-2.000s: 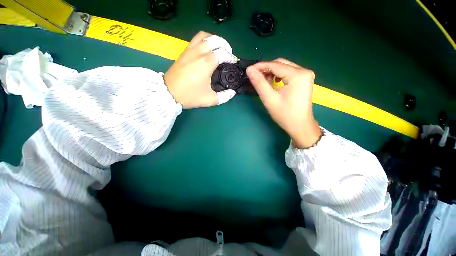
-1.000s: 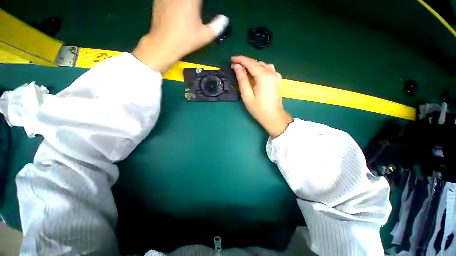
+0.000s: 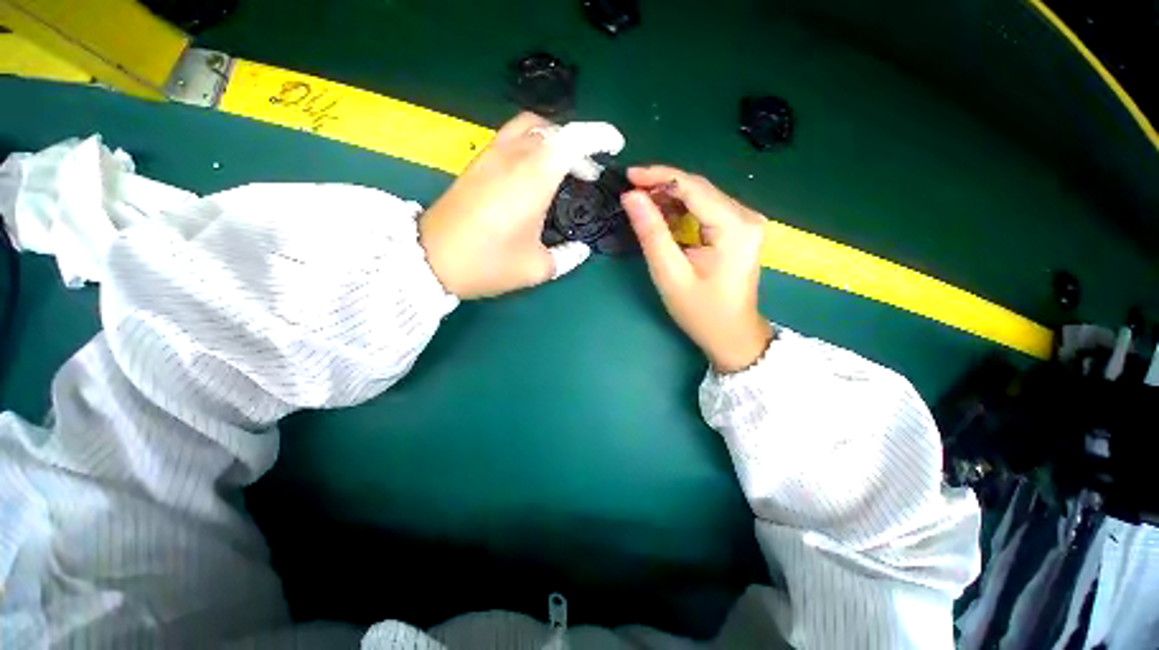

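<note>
A round black ringed part, a lens barrel unit by its look (image 3: 582,213), sits on the dark fixture (image 3: 619,239) at the yellow rail. The fixture is mostly hidden under the part and my hands. My left hand (image 3: 506,210), with white finger cots, holds the round part between thumb and fingers from its left side. My right hand (image 3: 699,248) is at the right edge of the part, thumb and index fingertips pinched together. A thin reddish-brown line shows at these fingertips, perhaps a fine pick; it is too small to tell.
The yellow rail (image 3: 890,282) crosses behind my hands. Beyond it, several round black parts (image 3: 766,122) lie on the green belt. A slanted yellow post (image 3: 108,38) stands at upper left. White crumpled cloth (image 3: 64,210) is at left. A dark cluttered heap (image 3: 1093,419) is at far right.
My left hand has come back from over the belt and now holds a round part at the fixture, which was uncovered a second ago. My right hand has moved to the part's edge.
</note>
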